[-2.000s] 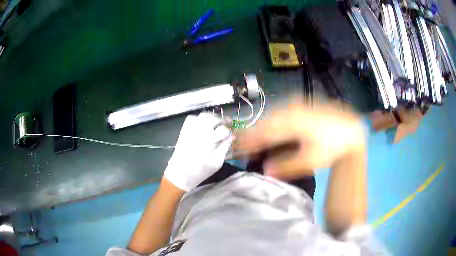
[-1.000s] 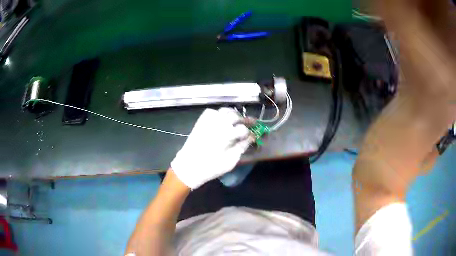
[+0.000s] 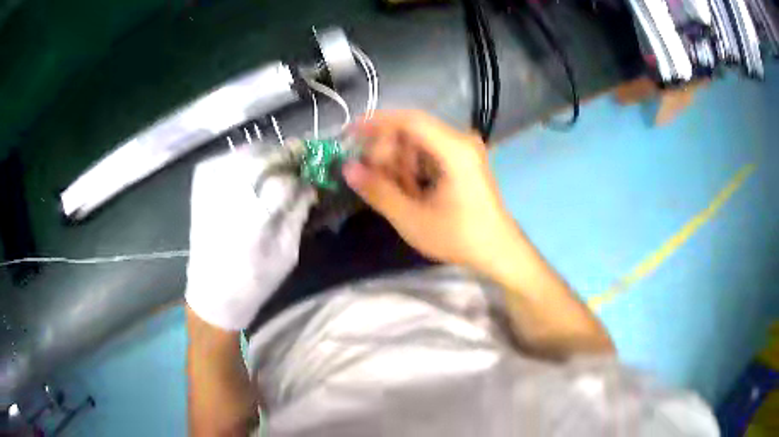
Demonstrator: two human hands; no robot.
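Observation:
My left hand (image 3: 248, 226), in a white glove with grey fingertips, holds the small green circuit board (image 3: 321, 163) by its left side. My bare right hand (image 3: 427, 183) is at the board's right side, thumb and fingertips close to its edge; whether they grip it or something thin is too blurred to tell. White lead wires (image 3: 369, 81) run from the round grey end of the bar unit (image 3: 184, 132) down towards the board. Terminal pins (image 3: 257, 135) stick out beside the bar, above the glove. A thin solder wire (image 3: 102, 258) runs from the left to the glove.
Black cords (image 3: 483, 72) cross the bench edge right of centre. More silver bar units (image 3: 662, 38) lie at the top right, beside brown cardboard (image 3: 662, 98). The blue floor (image 3: 547, 205) has a yellow line (image 3: 675, 235).
My right hand has come back from the far right to the board. The view has shifted, so the nippers, sponge tray and spool are out of the picture. My left hand still holds the board.

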